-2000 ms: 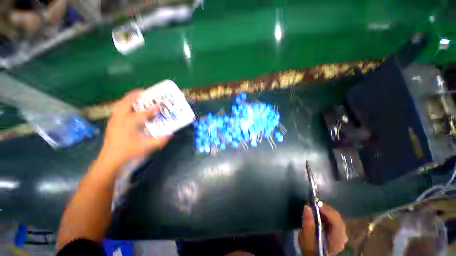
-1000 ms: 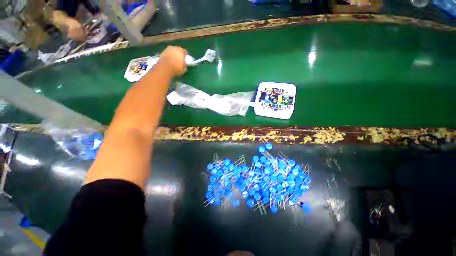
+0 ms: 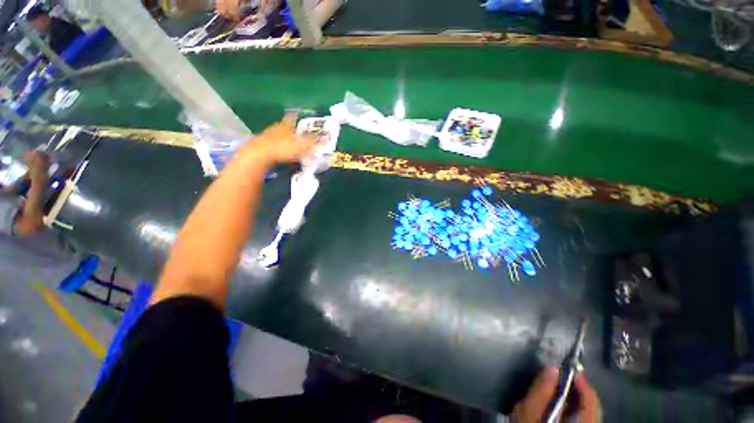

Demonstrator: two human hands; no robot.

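My left hand [image 3: 285, 142] holds a white socket unit [image 3: 324, 130] by its left side, above the rusty rail. The unit's open face shows small parts. Its bundled power cord [image 3: 299, 198] in clear plastic hangs down onto the dark bench, with the plug [image 3: 269, 254] at its lower end. My right hand [image 3: 562, 398], cut off by the bottom edge, holds the soldering iron [image 3: 572, 363] with its tip pointing up. Loose blue disc varistors [image 3: 471, 230] with thin leads lie heaped on the bench between my hands.
Another open white unit [image 3: 470, 132] lies on the green belt [image 3: 628, 124], its wrapped cord to the left. A grey post [image 3: 169, 62] and a bag with blue contents [image 3: 217, 153] stand left. A dark tray [image 3: 632, 318] is right. Another person's arm [image 3: 35, 190] shows at far left.
My left hand has come back from the belt towards the bench with the left unit and its cord. My right hand with the iron has come into view. The camera view has shifted.
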